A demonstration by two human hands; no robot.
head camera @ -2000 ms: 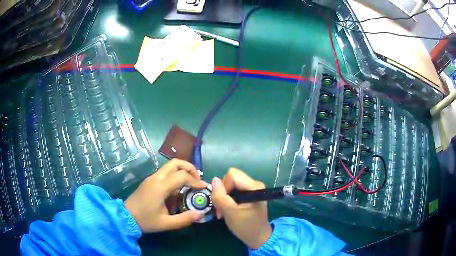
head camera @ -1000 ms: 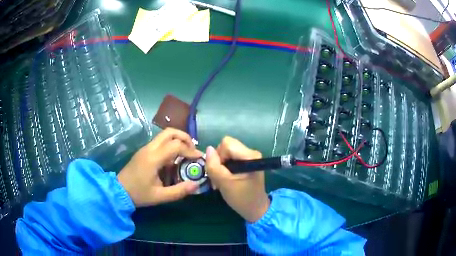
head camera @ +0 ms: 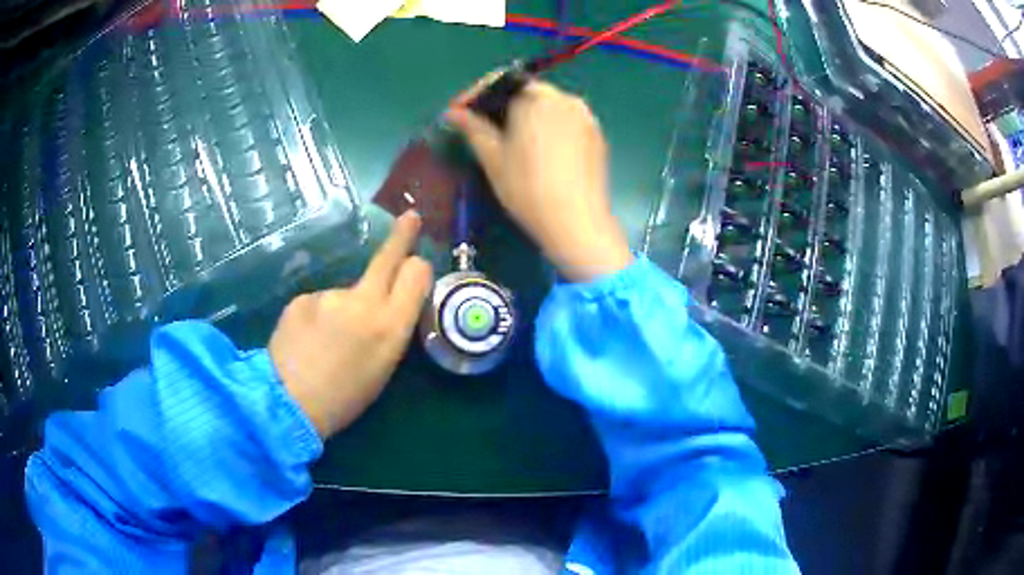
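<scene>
The silver round test fixture (head camera: 454,350) stands on the green mat, with the speaker driver (head camera: 476,319) seated on top, its green centre facing up. My left hand (head camera: 350,326) is beside it on the left, not around it. Its index finger points at the near edge of the brown square pad (head camera: 424,185), close to a small pale speck. My right hand (head camera: 547,169) is beyond the fixture and holds the black test probe pen (head camera: 501,94), which is blurred. The silver connector (head camera: 463,257) joins the fixture at its far side.
A clear ribbed tray (head camera: 168,191) lies at left. A clear tray with rows of dark parts (head camera: 775,202) lies at right. Yellow and white paper slips (head camera: 449,9) are at the far edge. Stacked trays with a cardboard-coloured sheet (head camera: 910,79) stand at far right.
Both hands have left the fixture. My left hand has opened from around it and points at the pad. My right hand has moved away to the far side with the pen. The view has shifted.
</scene>
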